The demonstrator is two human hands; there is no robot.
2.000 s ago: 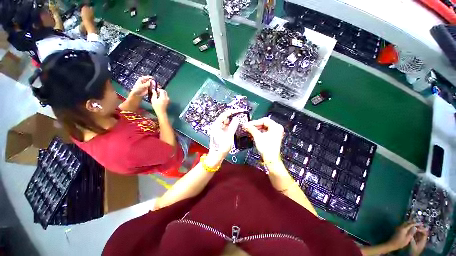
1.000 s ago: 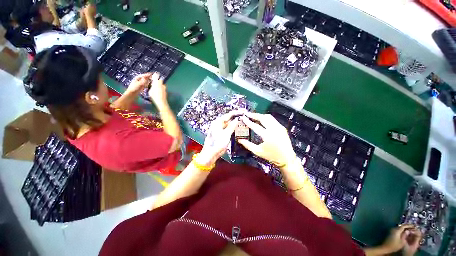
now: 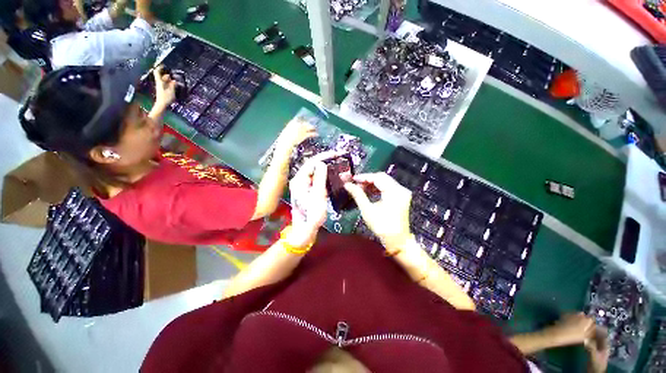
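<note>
My left hand (image 3: 309, 198) holds an open black phone body (image 3: 340, 182) upright in front of my chest, above the bench edge. The body shows a brown and reddish inside. My right hand (image 3: 381, 207) is at its right side, its fingertips touching the body, with a small dark piece (image 3: 371, 191) between the fingers. What that piece is cannot be told. Shiny small parts (image 3: 352, 148) lie on a clear plastic bag (image 3: 312, 116) just behind my hands. A black blister tray (image 3: 467, 226) lies to the right, partly behind my right hand.
A worker in red (image 3: 190, 207) sits at the left, one hand over the parts bag. A white bin (image 3: 478, 73) heaped with parts stands behind. A phone (image 3: 561, 189) lies on the green conveyor. Another person's hand (image 3: 580, 331) is at lower right. A white post (image 3: 320, 55) rises behind the bag.
My right hand has shifted off the front of the phone body, uncovering its inside. The neighbour has reached over the parts bag. Phones on the conveyor have moved.
</note>
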